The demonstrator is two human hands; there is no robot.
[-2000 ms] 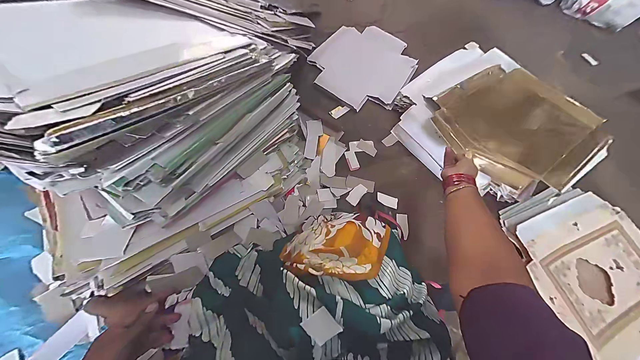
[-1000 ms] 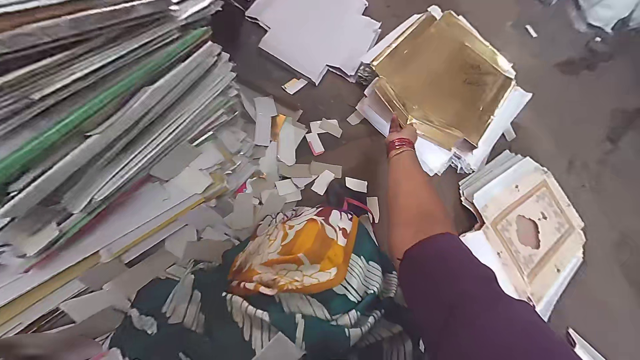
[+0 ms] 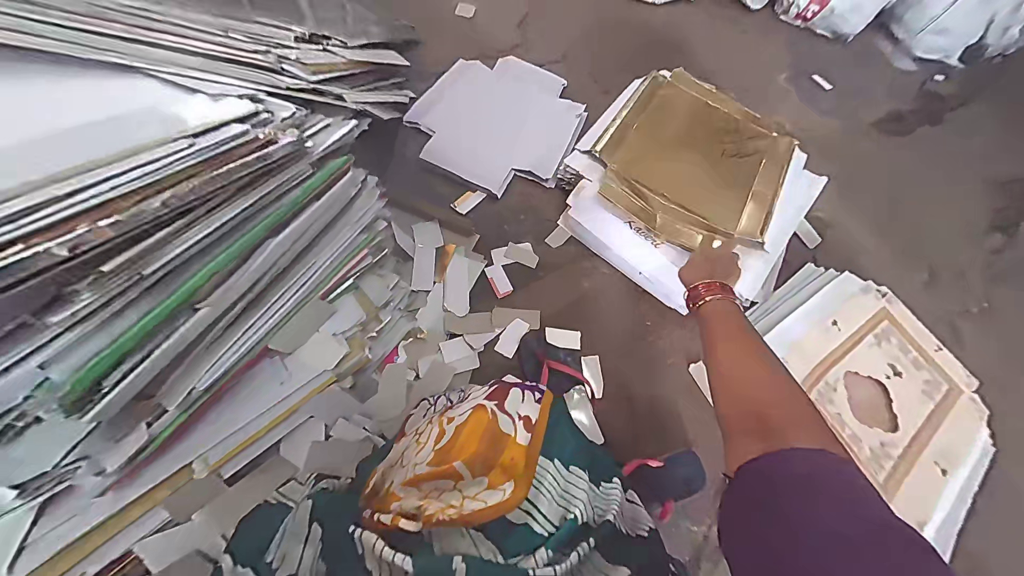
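My right hand [image 3: 710, 268], with red bangles at the wrist, reaches to the near edge of a gold cardboard sheet [image 3: 692, 160] with folded flaps. That sheet lies on a pile of white sheets [image 3: 632, 248], the upper one bearing handwriting. Whether my fingers grip the edge is unclear. To the left of this pile lie white cross-shaped card blanks [image 3: 500, 120]. Nearer and to the right is a stack topped by a cream patterned sheet [image 3: 888, 392] with a dark irregular patch. My left hand is outside the view.
Tall stacks of card sheets [image 3: 200, 296] fill the left side. Small card offcuts [image 3: 456, 280] lie scattered on the floor beside them. Patterned green and orange cloth [image 3: 464, 464] covers my lap, with dark footwear [image 3: 672, 476] beside it. White bags [image 3: 928, 28] stand at the far right.
My left hand, seen low at the left two seconds ago, has gone out of view. My right hand remains at the near edge of the gold sheet. The view has shifted.
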